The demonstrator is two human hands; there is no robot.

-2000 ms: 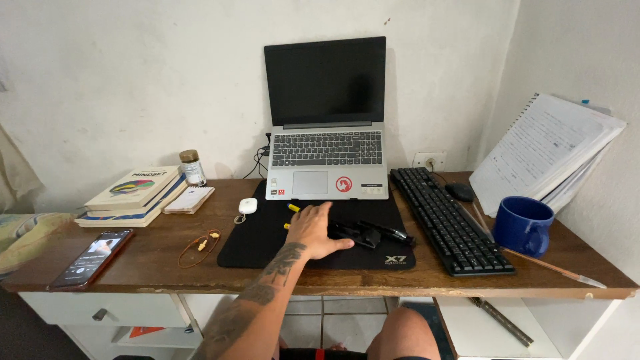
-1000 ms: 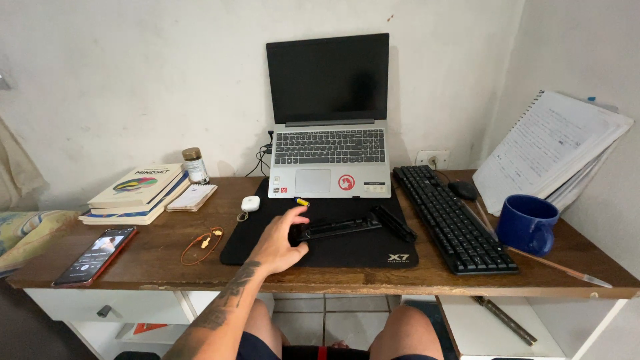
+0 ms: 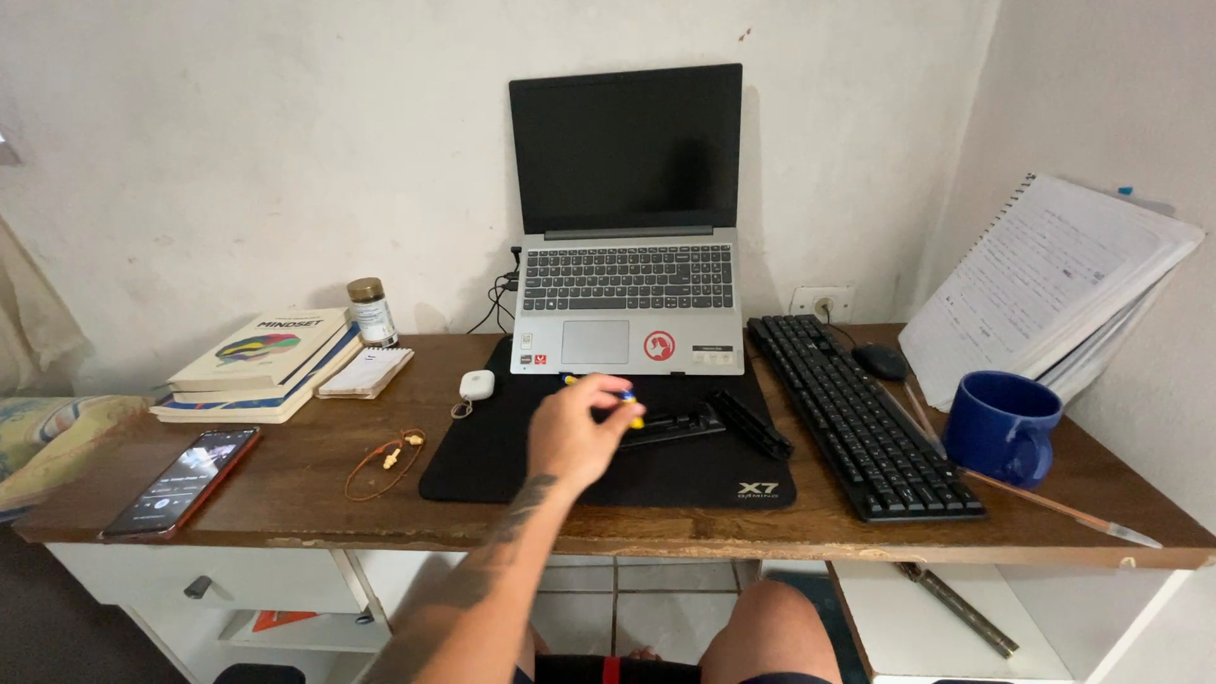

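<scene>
My left hand [image 3: 579,427] reaches in from the lower left over the black mouse pad [image 3: 475,465]. Its thumb and fingers pinch a small yellow-and-blue object [image 3: 636,418], mostly hidden and too small to name. Another small yellow item [image 3: 570,380] shows just behind the fingers, below the laptop's front edge. Right of the hand lie a long black plastic piece [image 3: 674,425] and a second black piece [image 3: 750,425], set at an angle. The laptop [image 3: 627,313] stands tilted up behind them with a dark screen. My right hand is out of view.
A black keyboard [image 3: 855,418], mouse [image 3: 881,361], blue mug [image 3: 1002,427], pen [image 3: 1064,510] and propped spiral notebook [image 3: 1026,285] occupy the right. Leftward are a white earbud case [image 3: 477,385], cord [image 3: 385,465], phone [image 3: 185,484], books [image 3: 256,366], notepad [image 3: 366,372] and jar [image 3: 372,313].
My left hand has risen from beside the long black piece and now holds the small yellow-and-blue object. The long black piece was partly under the hand a second ago.
</scene>
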